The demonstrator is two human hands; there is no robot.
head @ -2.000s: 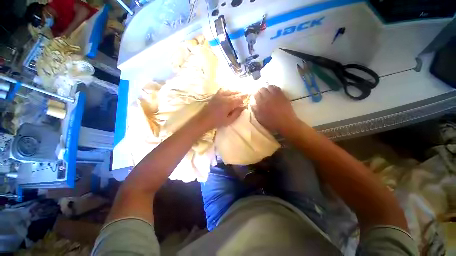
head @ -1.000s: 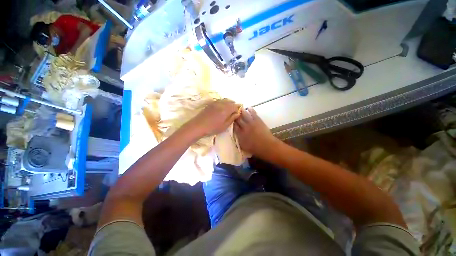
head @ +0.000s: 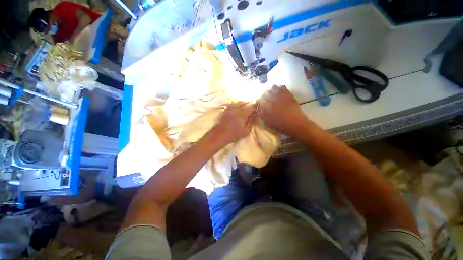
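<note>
A cream garment piece (head: pixel 195 114) lies bunched on the left part of the white machine table, one part hanging over the front edge. My left hand (head: pixel 237 120) is closed on the fabric just in front of the needle area. My right hand (head: pixel 279 109) grips the same fabric, close beside the left one. The fingertips are partly washed out by the lamp glare. The presser foot area (head: pixel 260 72) of the white sewing machine (head: pixel 315 38) is just beyond my hands. Whether fabric lies under the foot cannot be told.
Black shears (head: pixel 363 81), light blue snips (head: pixel 318 87) and a dark green tool (head: pixel 335 82) lie right of the needle. A dark box (head: pixel 453 63) is at the right edge. A cream heap (head: pixel 426 188) is lower right. A person in red (head: pixel 68 21) sits at upper left.
Both hands, which had drawn back toward the table's front edge, are nearer the needle again with the fabric. The hanging fabric part is now more bunched. The camera view has shifted slightly.
</note>
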